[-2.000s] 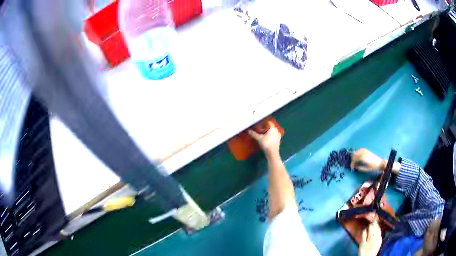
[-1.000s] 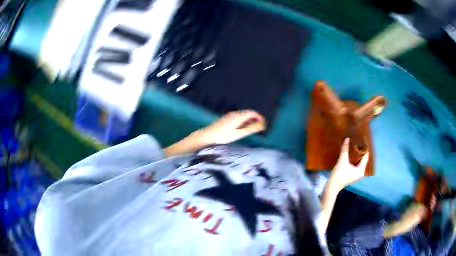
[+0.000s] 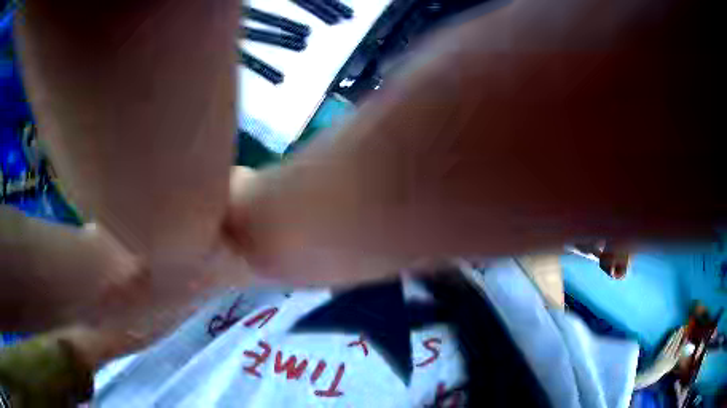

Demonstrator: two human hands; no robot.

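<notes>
A large blurred hand, which looks like my left hand (image 3: 167,271), is very close to the lens and covers much of the view. Its fingers spread up and right; whether it holds anything cannot be told. A short piece of my right forearm (image 3: 547,279) shows below it, but my right hand is hidden. Several black strips (image 3: 275,36) lie on a white sheet (image 3: 275,111) at the top. A dark tray (image 3: 371,60) is partly visible beside the sheet. A small orange-brown piece (image 3: 615,261), perhaps the fixture, shows at the right.
The teal bench (image 3: 622,295) shows at the right. A coworker's hand (image 3: 666,358) is beside an orange-brown fixture (image 3: 701,339) at the lower right. Blurred blue things (image 3: 14,103) are at the left edge. My printed shirt fills the bottom.
The view has shifted since one second ago. A hand has come up close to the lens and hides most of the tray and bench. My right hand, earlier on the orange fixture, is now hidden.
</notes>
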